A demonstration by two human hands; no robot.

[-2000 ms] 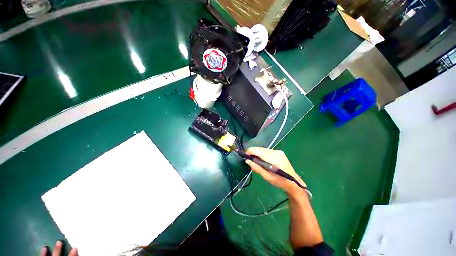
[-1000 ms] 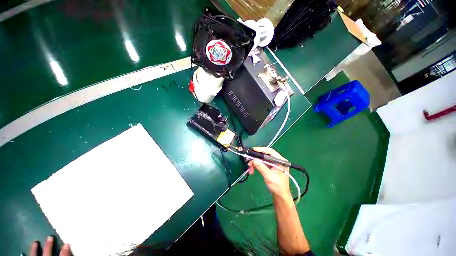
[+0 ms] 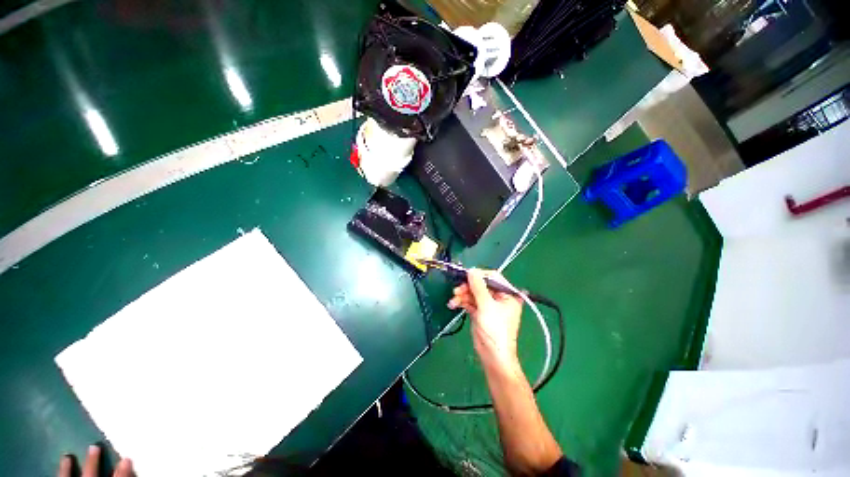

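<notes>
My right hand (image 3: 491, 312) is shut on the black soldering iron (image 3: 451, 271), its thin metal tip at the yellow sponge pad (image 3: 423, 252) on the black iron stand (image 3: 380, 224). A black cord and a pale tube loop behind the hand. My left hand (image 3: 95, 465) is cut off by the bottom left edge; only fingertips show beside the white sheet (image 3: 210, 359), so its grip cannot be told. The sheet lies on the green bench.
Behind the stand are a cream roll (image 3: 383, 154) with a red mark, a round black fan (image 3: 406, 88) and a black box (image 3: 459, 177) with metal fittings. A heap of black parts (image 3: 568, 35) lies beyond. A blue stool (image 3: 641, 183) stands on the green floor at right.
My right hand has shifted left and turned more upright around the iron. The iron tip stays near the sponge. The view has moved slightly; my left fingertips remain at the lower left.
</notes>
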